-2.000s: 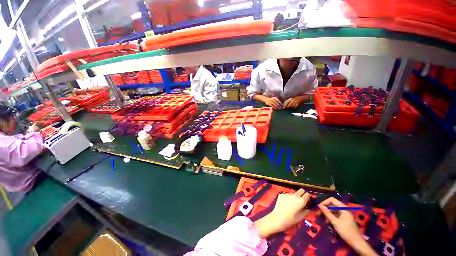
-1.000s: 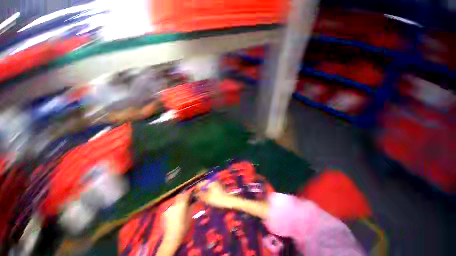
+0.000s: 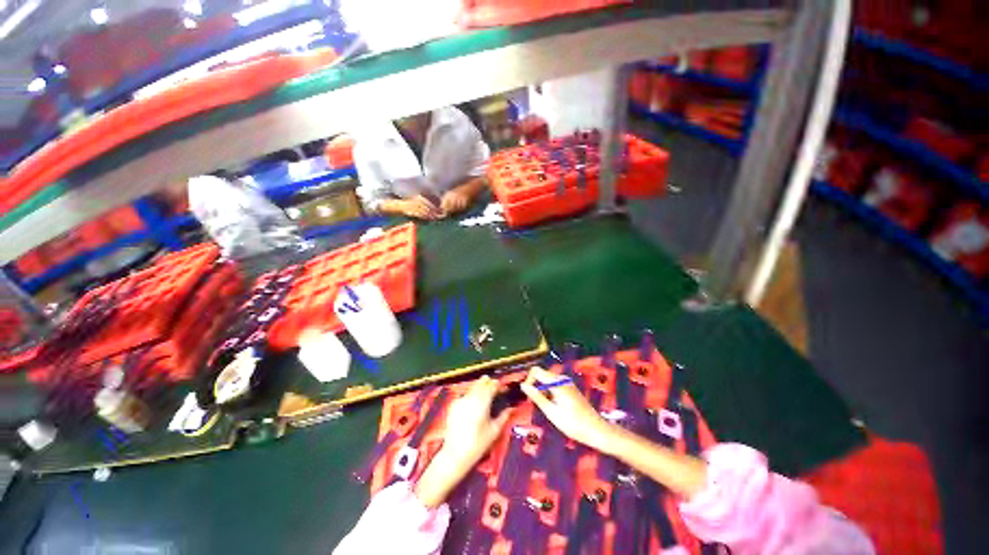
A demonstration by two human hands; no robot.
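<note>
An orange-red watch tray (image 3: 694,410) lies on the dark green bench, covered with slanting dark purple straps and small square tags. My left hand (image 3: 473,423) is over the tray's back part, its fingers around a dark watch (image 3: 508,401) that is mostly hidden. My right hand (image 3: 562,403) is close beside it, holding a thin blue stick tool (image 3: 553,385) at the same watch. The fingertips of both hands nearly meet.
Behind the tray is a raised green board (image 3: 499,298) with a white cup (image 3: 374,325) of blue sticks, a white bottle (image 3: 323,356), loose blue sticks (image 3: 450,323) and an orange tray (image 3: 352,280). A person in white (image 3: 421,163) sits opposite. A metal post (image 3: 775,163) stands right.
The view has swung right and steadied after blur, so the tray now appears nearer the middle. Both hands remain together over the tray, with the blue stick in my right hand.
</note>
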